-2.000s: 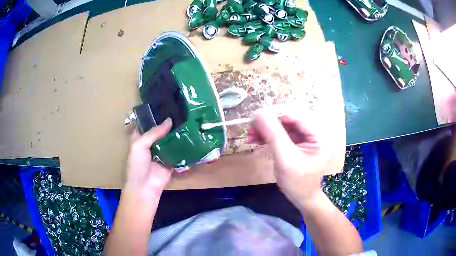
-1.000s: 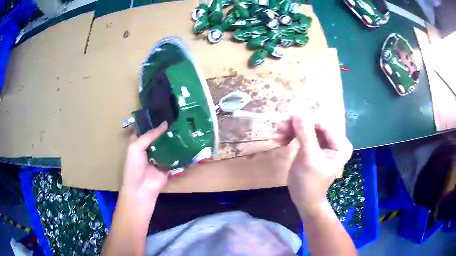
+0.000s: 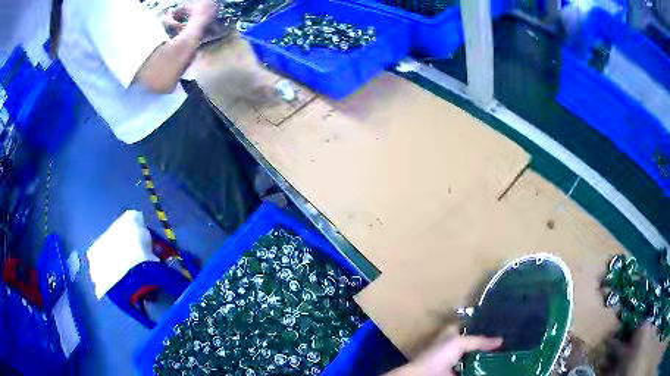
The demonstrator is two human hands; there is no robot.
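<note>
The glossy green car body shell (image 3: 555,334) with a pale rim and dark centre is at the lower right, cut off by the bottom edge. My left hand (image 3: 449,354) holds it by its left side, thumb over the dark centre. Small green-and-silver pieces (image 3: 621,279) lie in a heap on the cardboard at the right edge. My right hand (image 3: 648,354) is blurred and cut off in the lower right corner, just below the heap. Its fingertips and anything in them cannot be made out.
Tan cardboard (image 3: 411,176) covers the bench, with a white post (image 3: 477,51) behind it. A blue bin (image 3: 250,316) full of green pieces stands below the bench edge. Another blue bin (image 3: 345,70) sits on the bench's far end. A person (image 3: 121,70) works at the upper left.
The view has swung left, so the shell and heap now show at the lower right. The other worker and the far bin have come into view. The right hand is now near the heap.
</note>
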